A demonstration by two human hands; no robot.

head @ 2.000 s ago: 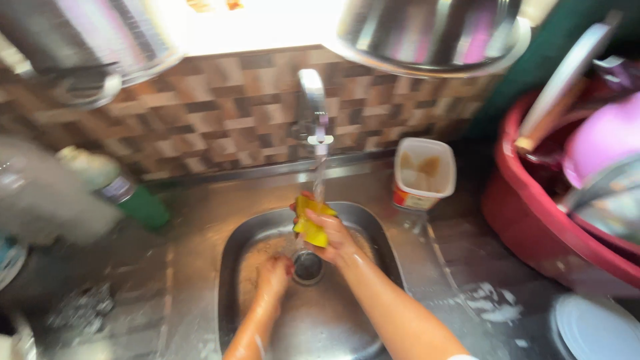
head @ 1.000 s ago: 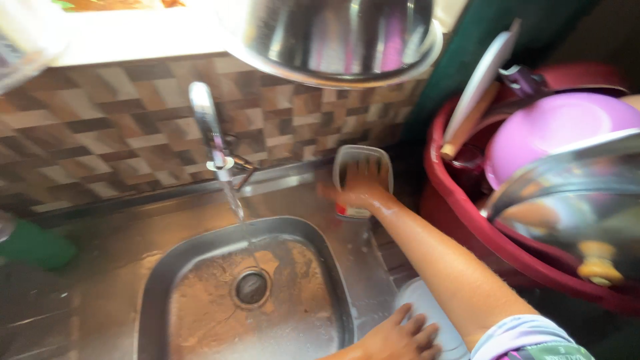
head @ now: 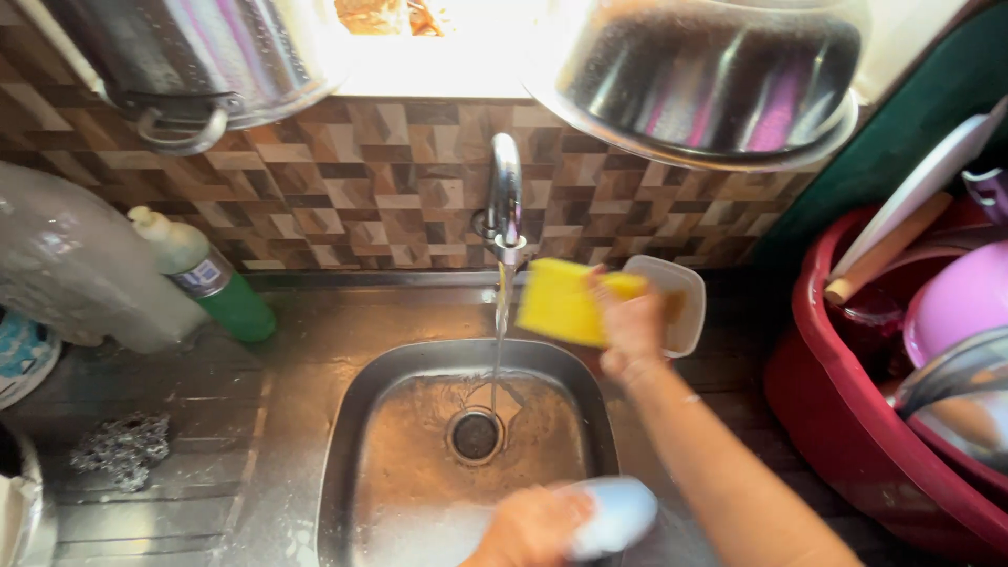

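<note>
My right hand grips a yellow sponge cloth, held beside the water stream and in front of a clear plastic tub on the sink's back right corner. Low over the front of the steel sink basin, my left hand is closed on a pale, blurred dish-like object; its exact kind is unclear. Water runs from the chrome faucet down to the drain.
A red plastic tub of dishes stands at the right. At the left are a green soap bottle, a steel scourer and a large grey container. Metal pots rest above the tiled wall.
My right hand, over the plastic tub a second ago, now holds the yellow cloth left of it. My left hand, spread and apparently empty then, now grips the pale object. The view has shifted left.
</note>
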